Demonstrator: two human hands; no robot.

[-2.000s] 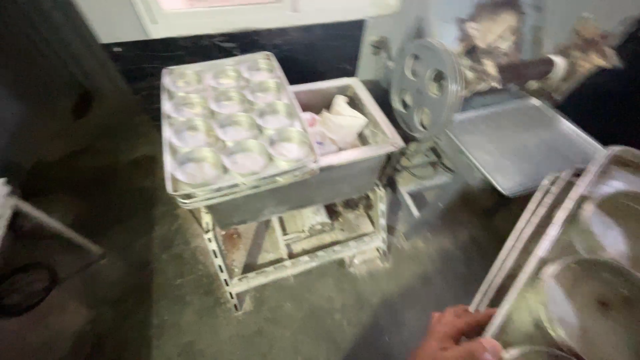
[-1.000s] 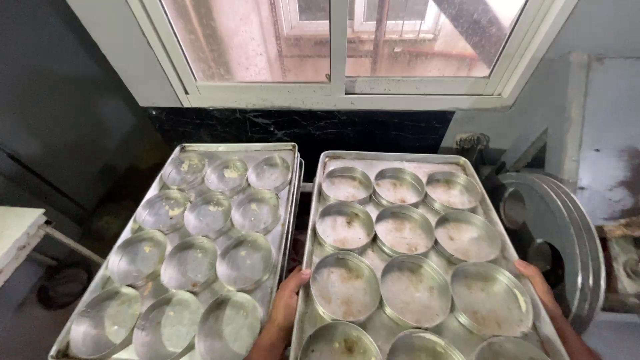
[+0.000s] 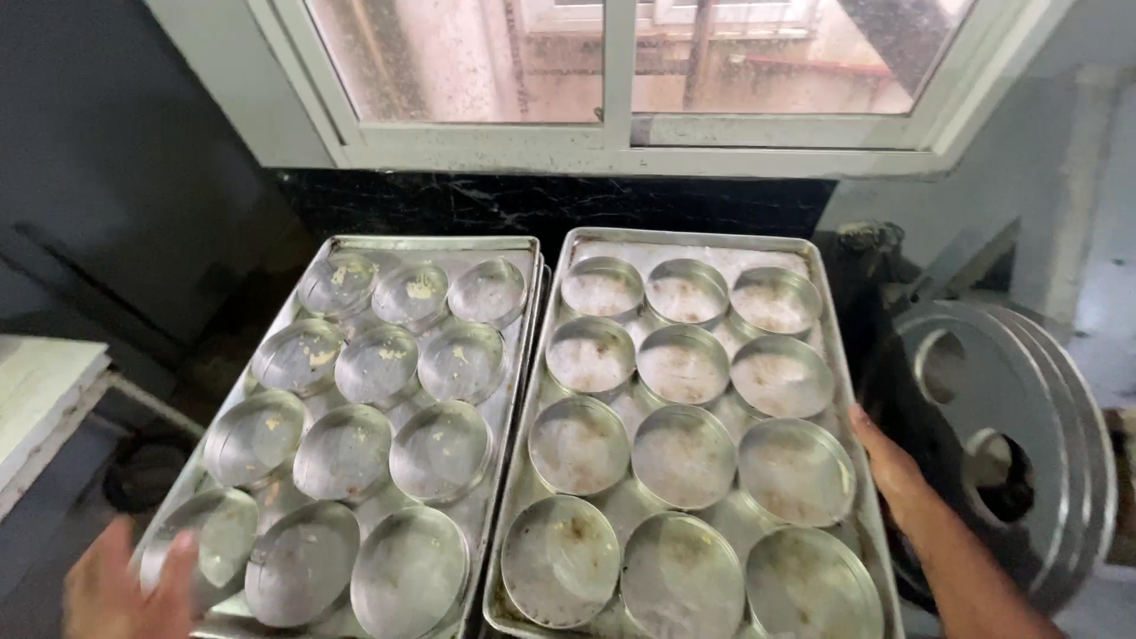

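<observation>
Two rectangular metal baking trays lie side by side, each bearing rows of round metal cake pans. My right hand (image 3: pixel 887 461) is at the right edge of the right tray (image 3: pixel 695 238); its fingertips are partly hidden by the rim, so its grip cannot be judged. The left tray (image 3: pixel 524 355) has another tray edge showing beneath it. My left hand (image 3: pixel 133 577), blurred with its fingers apart, is by the left tray's near left corner, beside a round pan (image 3: pixel 209 541). Yellowish residue marks several left pans, and brown stains mark the right ones, such as a near pan (image 3: pixel 561 559).
Behind the trays are a black marble-like panel (image 3: pixel 532 200) and a white-framed window (image 3: pixel 497 136). Round metal discs with holes (image 3: pixel 967 426) stand close at the right. A white tabletop (image 3: pixel 44 382) juts in at the left.
My left hand has left the gap between the trays and is now at the left tray's near left corner. Two seconds ago the right tray's place showed a bin with pale cloth-like items.
</observation>
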